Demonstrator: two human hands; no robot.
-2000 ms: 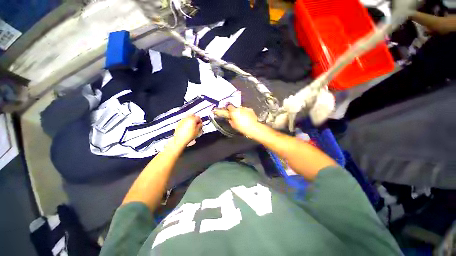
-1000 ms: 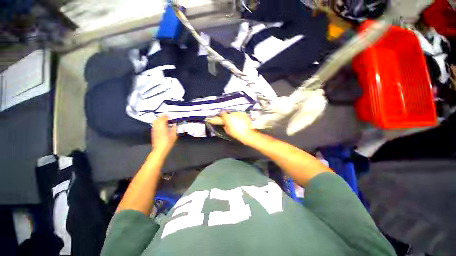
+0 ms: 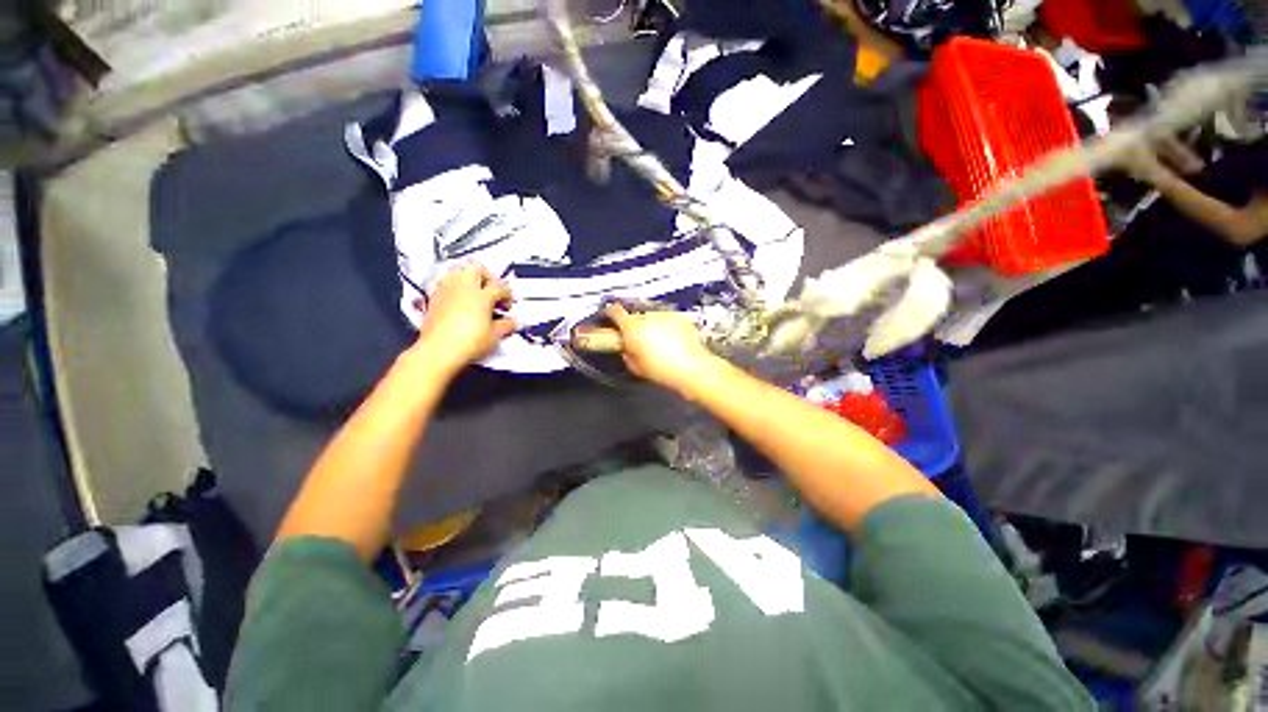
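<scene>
A black-and-white garment piece point(image 3: 612, 278) lies spread over the dark padded board point(image 3: 299, 313). My left hand point(image 3: 467, 314) is on the white part at its left end, fingers bent at the cloth; whether they pinch it is unclear. My right hand point(image 3: 659, 344) is closed around the tan handle of the steam iron point(image 3: 598, 338), at the garment's near edge. The iron's body is mostly hidden by my hand and the rope-like hose point(image 3: 668, 188), which crosses over the garment.
A blue block point(image 3: 449, 42) stands behind the board. A red basket point(image 3: 1012, 160) is at upper right, a blue basket point(image 3: 915, 410) below the table edge. Black-and-white cloth point(image 3: 132, 598) lies at lower left. Another person's arm point(image 3: 1207, 206) shows at right. A thick wrapped line point(image 3: 1029, 181) crosses the upper right.
The garment's left end has shifted right on the board, baring more of the rounded pad. My left hand has moved up from the near edge onto the white cloth. The camera view has also shifted.
</scene>
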